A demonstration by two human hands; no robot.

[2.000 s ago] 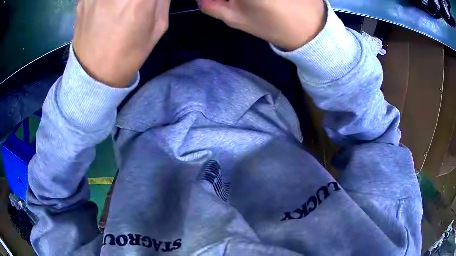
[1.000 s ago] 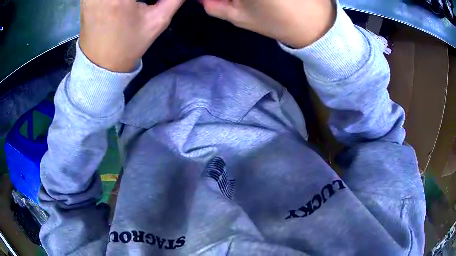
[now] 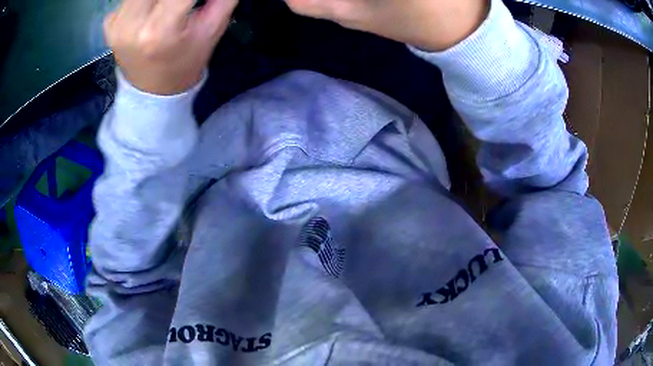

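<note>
My left hand [image 3: 163,43] is at the top left, bare, with its fingers bent; a small dark bit shows between its fingers at the top edge, too little to name. My right hand [image 3: 401,18] is at the top, right of centre, and its fingers are cut off by the upper edge. The two hands are apart in the part that shows. What either hand holds is out of the picture or hidden.
A green bench top [image 3: 50,50] curves across the top left, and its edge also shows at the top right. A blue plastic stool [image 3: 54,229] stands at the left. Brown cardboard [image 3: 616,107] is at the right. Grey sleeves and a grey top fill the middle.
My left hand has moved a little up and away from my right hand. My right hand has moved slightly up and right. More of the blue stool shows.
</note>
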